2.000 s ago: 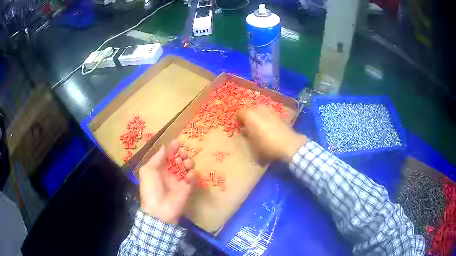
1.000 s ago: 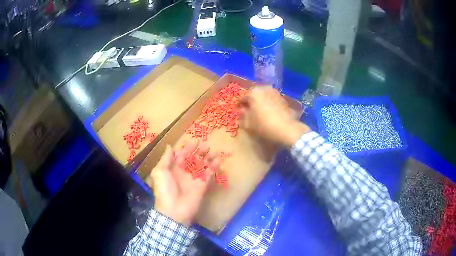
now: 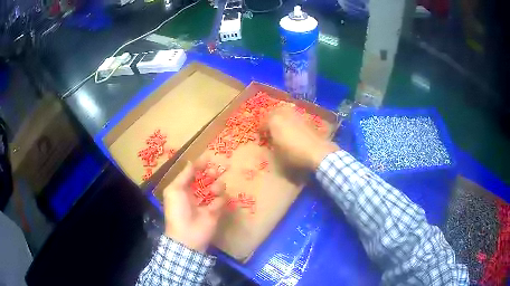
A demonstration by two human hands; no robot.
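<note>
Small red plastic pieces [image 3: 237, 125] lie heaped in the far part of the right cardboard tray [image 3: 268, 220], with a few loose ones nearer. My left hand [image 3: 190, 209] is palm up over the tray's near left side, with red pieces cupped in its palm and curled fingers. My right hand [image 3: 299, 137] is blurred, over the right edge of the heap; its fingertips point at the heap and what they hold cannot be told. A second cardboard tray [image 3: 179, 106] on the left has a small group of red pieces at its near end.
A blue bin of silver pieces [image 3: 442, 131] stands right. A mixed tray of dark metal [image 3: 472, 229] and red parts is at lower right. A spray can [image 3: 300, 56] and pale post [image 3: 380, 50] stand behind. A power strip [image 3: 161, 61] lies back left; a carton [image 3: 47, 145] sits far left.
My right hand has moved slightly down and left over the heap, uncovering red pieces behind it. My left hand has shifted slightly left and its fingers are more curled.
</note>
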